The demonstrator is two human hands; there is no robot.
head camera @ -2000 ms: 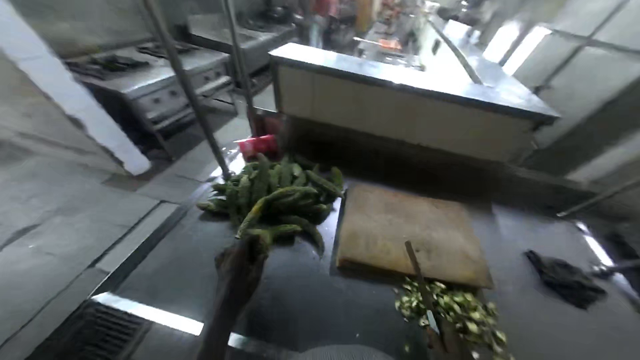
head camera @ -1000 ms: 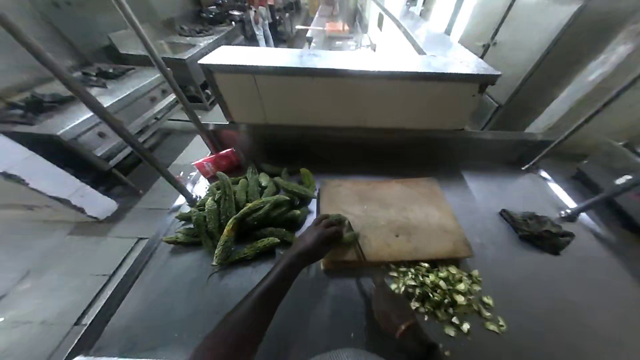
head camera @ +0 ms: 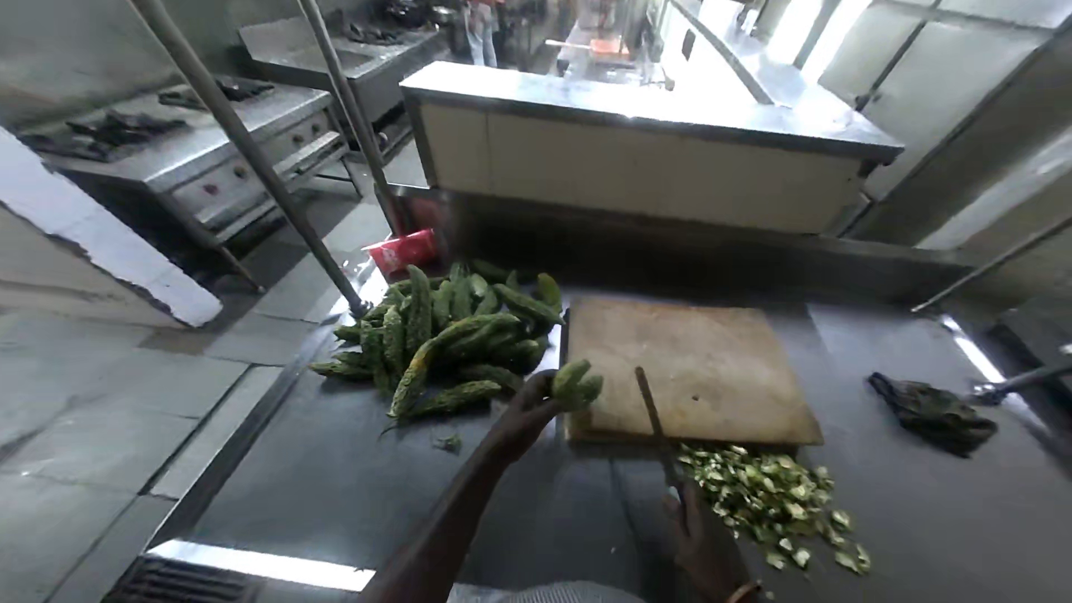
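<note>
My left hand (head camera: 529, 410) holds green bitter gourd pieces (head camera: 576, 385), seemingly split lengthwise, at the left edge of a worn cutting board (head camera: 687, 360). In my right hand (head camera: 699, 536) is a knife (head camera: 653, 414), its blade pointing forward across the board's near edge. Whole bitter gourds (head camera: 461, 335) lie heaped left of the board, one of them partly yellow. Chopped pieces (head camera: 775, 494) are spread on the metal counter beside my right hand, along the board's near right side.
A crumpled dark cloth (head camera: 934, 410) lies on the counter at the right. Behind the gourds is a red packet (head camera: 404, 251). Metal poles (head camera: 251, 159) rise at the counter's left side. Farther back are a low partition (head camera: 636, 159), gas stoves (head camera: 209, 151) and a person (head camera: 481, 29).
Two seconds ago my left hand was at the heap; one second ago it was on the board's left edge beside the knife. The gourd in it now shows as separated pieces.
</note>
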